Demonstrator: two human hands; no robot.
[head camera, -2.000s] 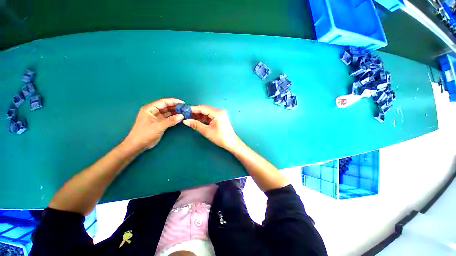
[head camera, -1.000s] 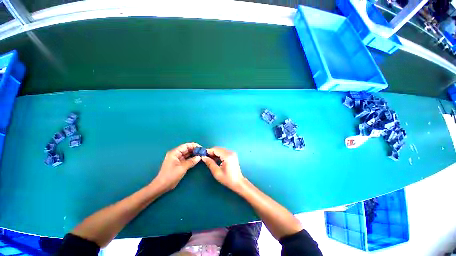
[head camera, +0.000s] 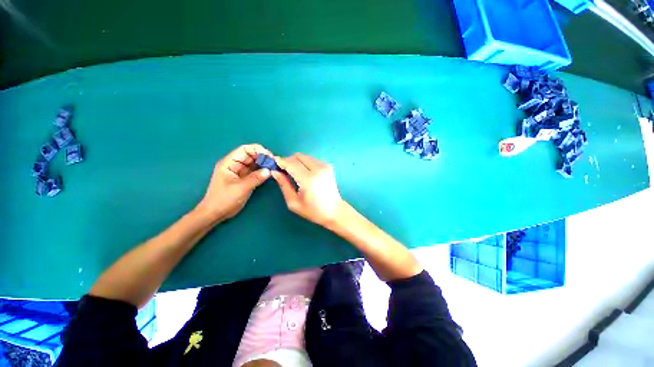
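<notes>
A small dark plastic housing (head camera: 265, 162) is held above the green bench, left of the picture's centre. My left hand (head camera: 233, 183) grips it between thumb and fingers from the left. My right hand (head camera: 311, 188) touches its right side with thumb and fingertips. The fingers partly cover the part, so I cannot tell whether a second piece is in it. The white applicator bottle (head camera: 515, 146) with a red mark lies at the right, its tip against the large pile of dark parts (head camera: 548, 107).
A small cluster of dark parts (head camera: 415, 133) lies right of centre. Several dark blocks (head camera: 64, 137) lie spaced at far left. A blue tray (head camera: 513, 32) stands behind the right pile. Blue crates (head camera: 534, 256) stand below the bench at right, and others (head camera: 32, 319) at lower left.
The view has tilted down and up again. Both hands remain on the dark part; my right fingers have shifted around it and look straighter than before. The piles look unchanged.
</notes>
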